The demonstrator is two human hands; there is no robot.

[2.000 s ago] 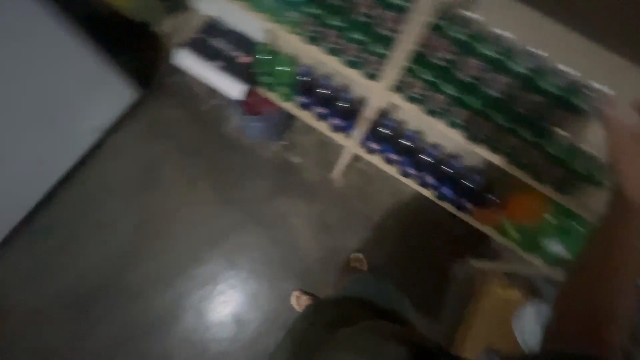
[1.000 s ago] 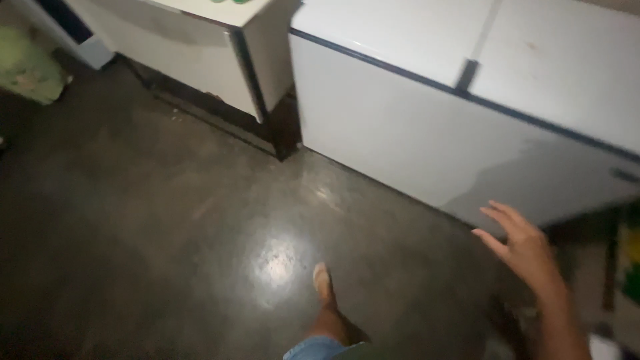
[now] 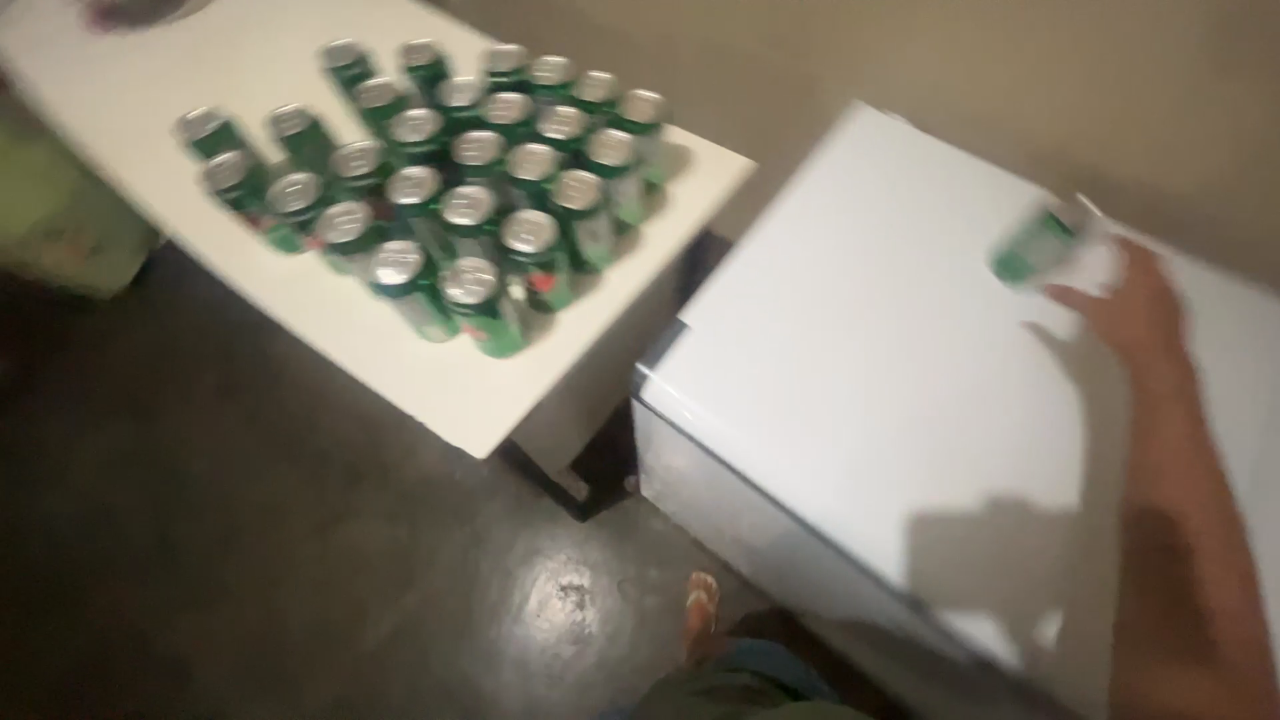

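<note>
My right hand [image 3: 1130, 300] reaches over the white lid of a chest freezer [image 3: 840, 340], its fingers spread beside a small green and clear object [image 3: 1035, 245], perhaps a can or cup, blurred. Whether the fingers touch it cannot be told. Many green drink cans [image 3: 470, 290] with silver tops stand upright, grouped closely on a cream-coloured table [image 3: 430, 400] to the left of the freezer. My left hand is out of view.
A narrow gap separates the table's end from the freezer. A green cloth-like bundle [image 3: 60, 210] lies at the far left. My foot [image 3: 702, 595] is on the dark, shiny floor [image 3: 350, 560] near the freezer's front.
The view has swung from the shelves of bottles to the freezer and table. My right hand, in front of the freezer one second ago, is now over its lid.
</note>
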